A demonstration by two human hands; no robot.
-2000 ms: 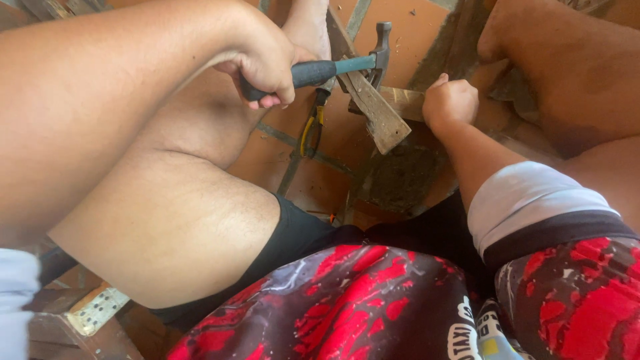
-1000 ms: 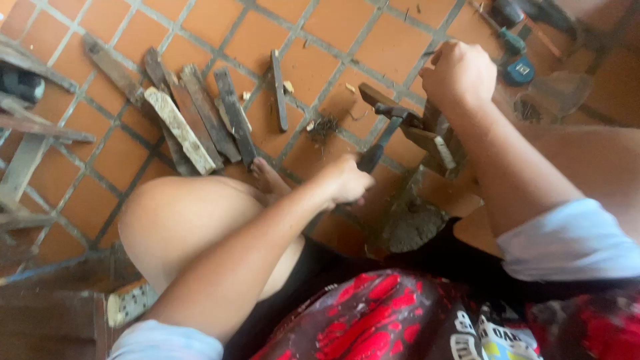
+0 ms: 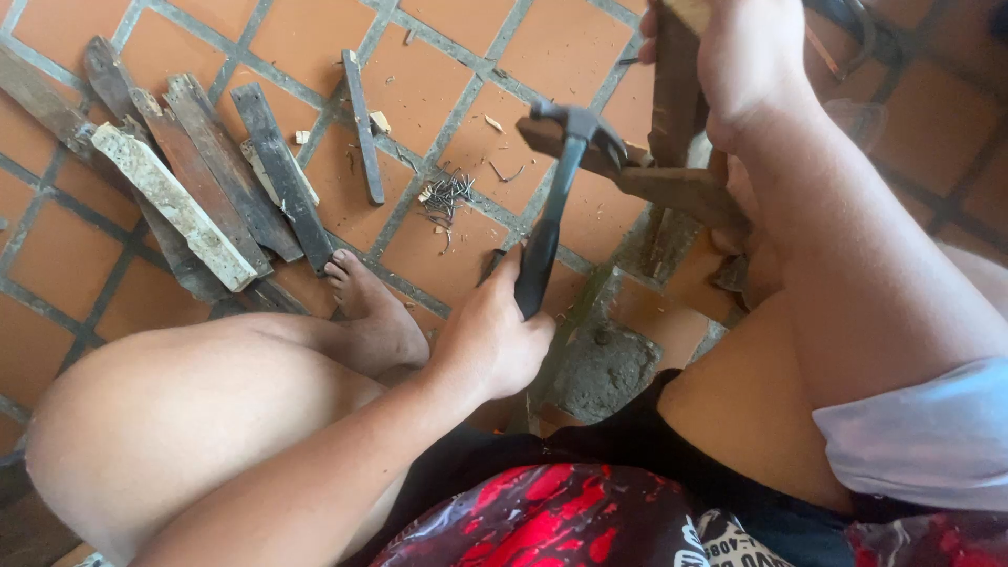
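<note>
My left hand [image 3: 492, 339] is closed around the black grip of a claw hammer [image 3: 563, 165]. The hammer's claw is over or against a wooden board [image 3: 669, 185]; whether it touches is unclear. A small dark part of something shows beside my left thumb. At the top right, my right hand [image 3: 740, 71] grips an upright dark wooden piece [image 3: 673, 79], which crosses that board; some fingertips show on its far side. A small pile of nails [image 3: 447, 193] lies on the tiles left of the hammer.
Several old wood strips [image 3: 213, 165] lie in a group at left, beside my bare foot [image 3: 370, 307]. A single narrow strip [image 3: 362, 126] lies nearer the nails. A rough grey block [image 3: 606, 366] sits between my legs. Wood chips are scattered on the tiled floor [image 3: 315, 35].
The hammer, earlier above the crossed boards with its head at the right, now has its head up beside them. My right hand has moved onto the upright piece. The view has shifted strongly.
</note>
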